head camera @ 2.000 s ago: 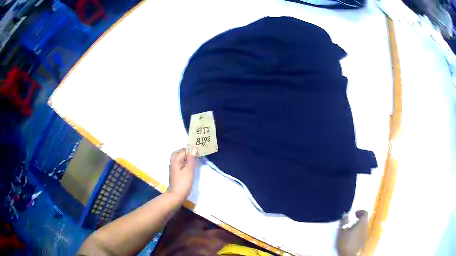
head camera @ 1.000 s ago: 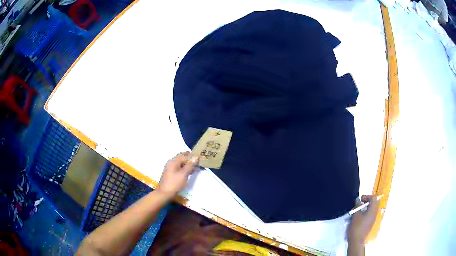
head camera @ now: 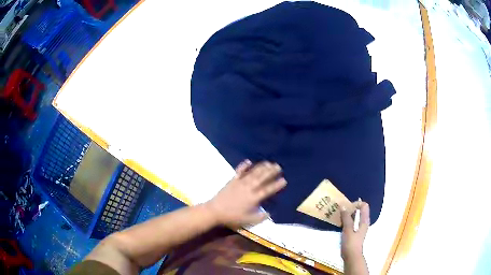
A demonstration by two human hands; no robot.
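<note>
A dark navy garment piece [head camera: 301, 91] lies spread on the white tabletop, its curved edge to the left and small tabs sticking out on the right. My left hand [head camera: 248, 192] lies on its lower left edge with the fingers apart and nothing in it. My right hand [head camera: 355, 225] is at the lower right edge, holding the tan marking template [head camera: 324, 204] over the cloth. The template has dark handwriting. A white marking pen [head camera: 356, 219] is also in my right hand.
The white tabletop [head camera: 145, 96] has yellow-orange tape along its edge and right seam. Blue crates [head camera: 110, 207], one with brown cardboard, stand on the floor at left. A red stool [head camera: 22, 92] is farther left. A maroon apron [head camera: 207, 252] is at my lap.
The template has gone from my left hand to my right hand and moved right along the lower edge. My left hand has moved right onto the cloth and is spread. My right hand has moved left.
</note>
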